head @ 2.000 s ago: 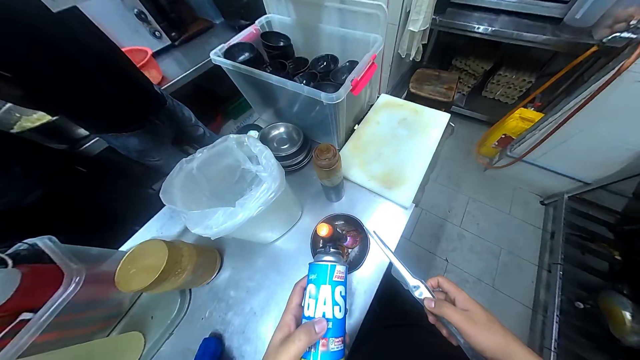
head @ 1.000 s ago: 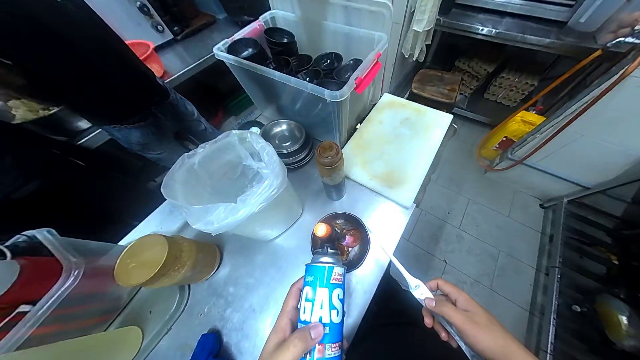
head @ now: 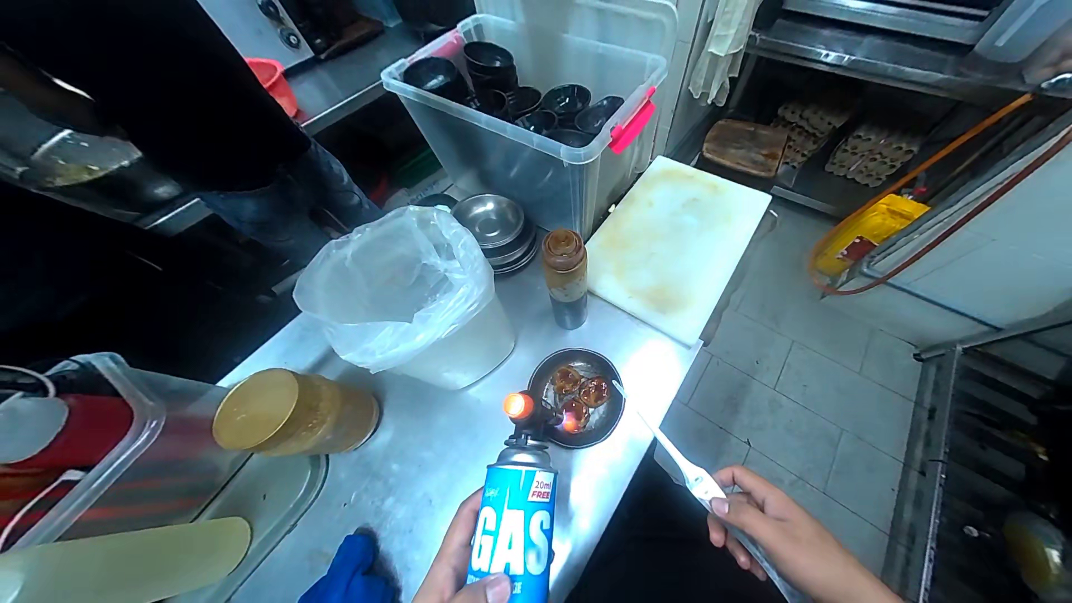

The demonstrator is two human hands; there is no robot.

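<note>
My left hand (head: 473, 553) grips a blue gas canister (head: 512, 519) with a torch head (head: 529, 419) on top, its orange end glowing and its nozzle pointing right with a pinkish flame. The flame reaches several glazed brown balls of food (head: 593, 391) in a small dark round dish (head: 605, 423) on the steel table. My right hand (head: 754, 519) holds white plastic tongs (head: 691, 473), which slant up to the dish; their tip is at its right rim, beside the food. A brown-topped squeeze bottle (head: 565, 280) stands behind the dish.
A plastic-lined tub (head: 402, 293), stacked metal bowls (head: 490, 222) and a white cutting board (head: 678, 243) are on the steel table (head: 419, 469). A clear bin (head: 519, 142) of black bowls stands behind. At left are a yellow-lidded jar (head: 293, 410) and a blue cloth (head: 352, 569). Another person (head: 193, 92) stands upper left.
The torch has shifted left relative to the dish, so more of the food shows. The tongs' tip has moved up to the dish's right rim. Both hands keep their holds.
</note>
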